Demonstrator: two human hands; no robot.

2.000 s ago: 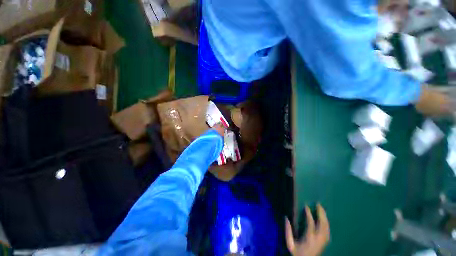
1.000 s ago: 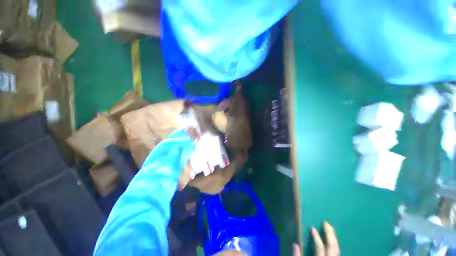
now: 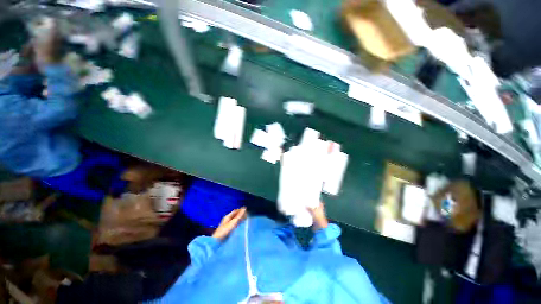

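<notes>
The frame is blurred. My left hand (image 3: 229,223) is at the bench's near edge, fingers extended, with nothing visible in it. My right hand (image 3: 319,215) is at the lower right side of a pile of flat white cartons (image 3: 298,178); its fingers are partly hidden, and I cannot tell whether it grips them. More white cartons with a small red mark (image 3: 336,169) lie against the pile's right side. Small white blocky pieces (image 3: 271,141) lie just left of the pile, and a white stack (image 3: 229,123) stands farther left on the green bench (image 3: 178,142).
Another person in a blue smock (image 3: 38,119) works at the left. Below the bench are a blue stool (image 3: 210,203) and a brown carton (image 3: 121,219) holding red-marked white cartons (image 3: 166,199). At right are a shallow tray (image 3: 388,199) and an open box of small discs (image 3: 449,205). A rail (image 3: 296,50) runs behind.
The view has swung from the floor carton to the bench. My left hand has come out of the brown carton to the bench edge. My right hand is now beside the white pile.
</notes>
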